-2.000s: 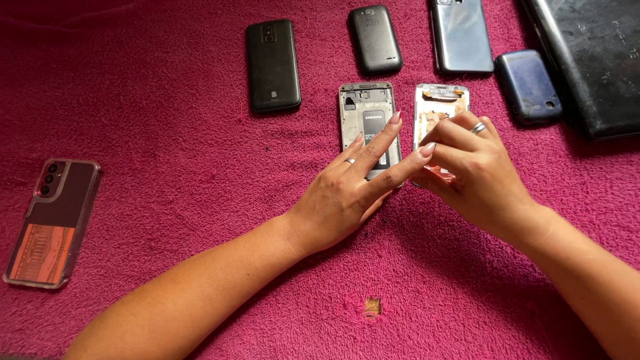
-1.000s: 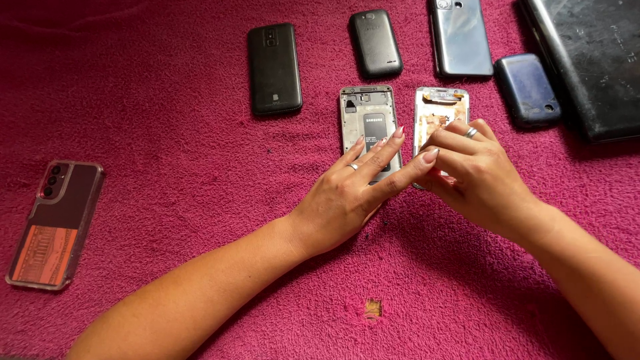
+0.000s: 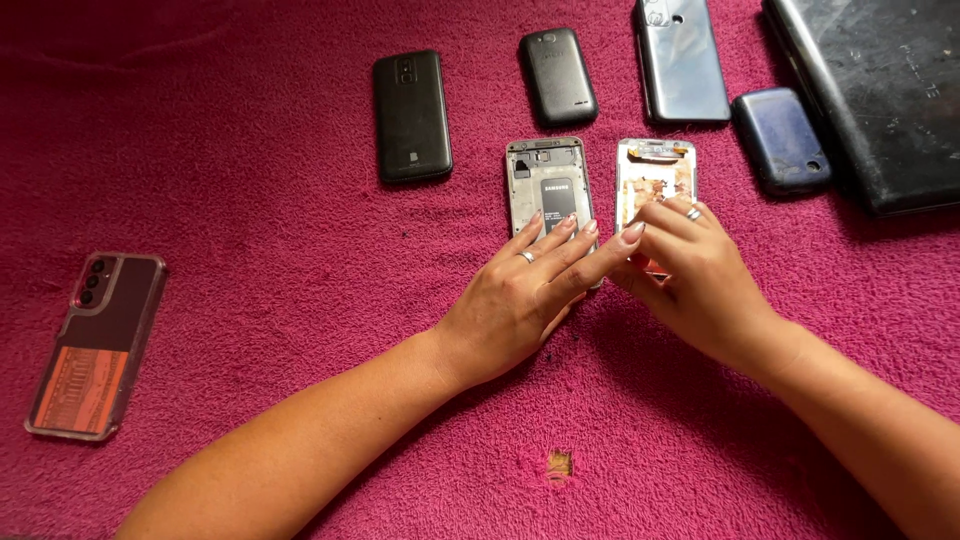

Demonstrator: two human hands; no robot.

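Observation:
An opened Samsung phone frame with a black battery (image 3: 557, 196) lies on the pink towelling cloth, and the fingers of my left hand (image 3: 517, 292) rest spread over its lower part. Right beside it is a phone screen assembly (image 3: 654, 172), its inner side up, showing coppery foil and a flex cable near the top. My right hand (image 3: 686, 277) is bent over the lower part of that assembly with curled fingers. The tips of the right fingers are partly hidden, so whether they pinch anything does not show. My left index fingertip is close to the right hand.
Beyond the hands lie a black phone (image 3: 412, 120), a smaller black phone (image 3: 559, 79), a grey-blue phone (image 3: 684, 64) and a dark blue phone (image 3: 782, 142). A scuffed black laptop (image 3: 885, 97) is at the upper right. A phone in a clear case (image 3: 97, 337) lies at left. The cloth has a small hole (image 3: 559, 463).

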